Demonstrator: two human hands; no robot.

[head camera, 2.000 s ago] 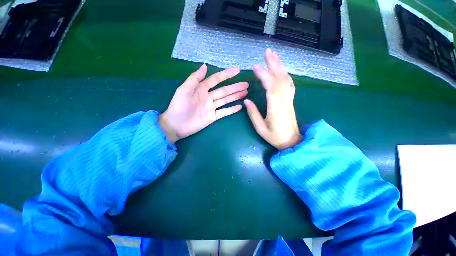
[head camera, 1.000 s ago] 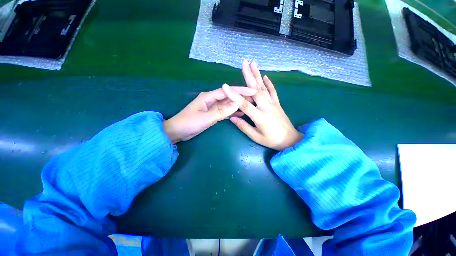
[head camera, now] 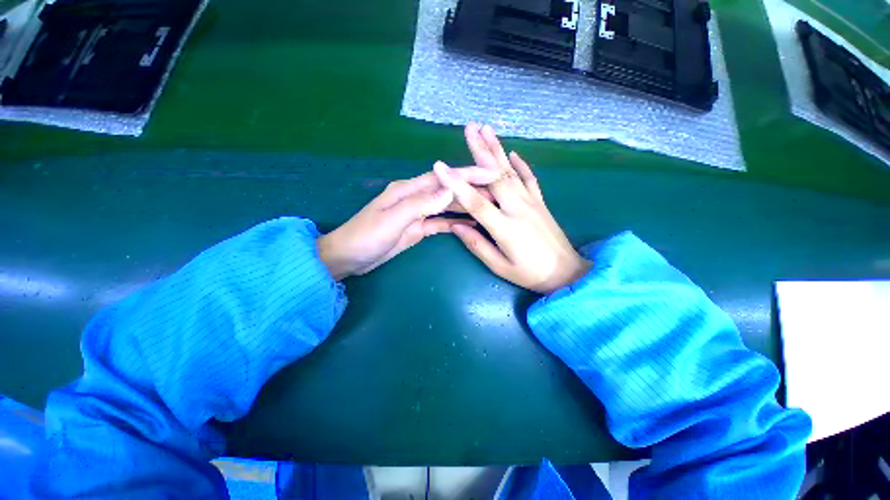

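My left hand [head camera: 390, 225] and my right hand [head camera: 517, 225] touch in front of me over the green surface, fingers crossing and overlapping. Both are bare and hold no object. Some left fingertips are hidden behind the right hand. Just beyond them a black plastic housing [head camera: 644, 59] lies on a silvery foam sheet [head camera: 586, 132], cut off by the top edge. The housing has a pale silvery strip [head camera: 586, 39] across its middle with white bracket-shaped patches [head camera: 608, 21] beside it.
A second black housing [head camera: 93, 59] lies on foam at the upper left. A third [head camera: 849, 83] lies on foam at the upper right. A white sheet [head camera: 839, 352] is at the right edge. The glossy green bench surface [head camera: 410, 381] spans the view, its near edge below my hands.
My hands have come together from apart, with fingers crossed. The housings and their foam sheets have shifted to the right. The white sheet has not moved.
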